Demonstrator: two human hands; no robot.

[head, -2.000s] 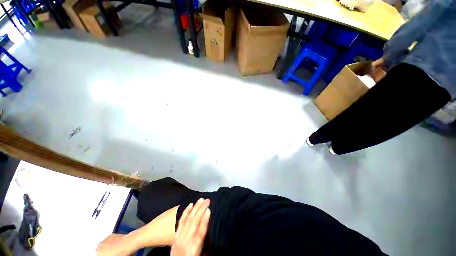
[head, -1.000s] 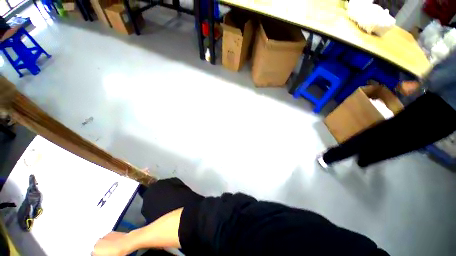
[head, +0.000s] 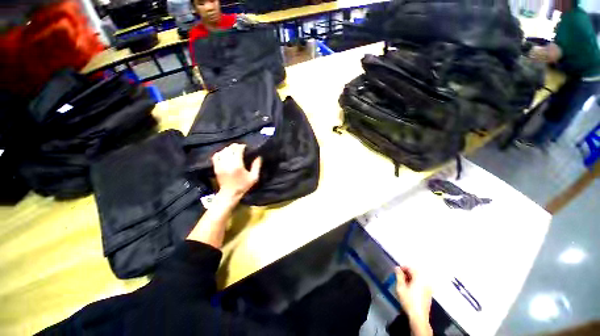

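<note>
Several black backpacks lie in front of me on the yellow table. My left hand (head: 233,172) is on the near edge of a black backpack (head: 240,111) in the middle group, fingers bent over the fabric and thumb spread. Another black backpack (head: 141,187) lies flat to the left of it. My right hand (head: 413,294) is low at the left edge of the white board (head: 487,243), fingers loosely bent, with nothing visible in it. Dark snips (head: 466,293) lie on the board beside it.
Dark camouflage backpacks (head: 421,98) are piled at the right of the yellow table (head: 263,246). More black bags (head: 85,131) are stacked at left. A dark bundle (head: 457,195) lies on the board. People are across the table and at far right.
The view has swung from the grey floor to the yellow table and its bags. My left hand now shows on a black backpack. The white board now appears on the right.
</note>
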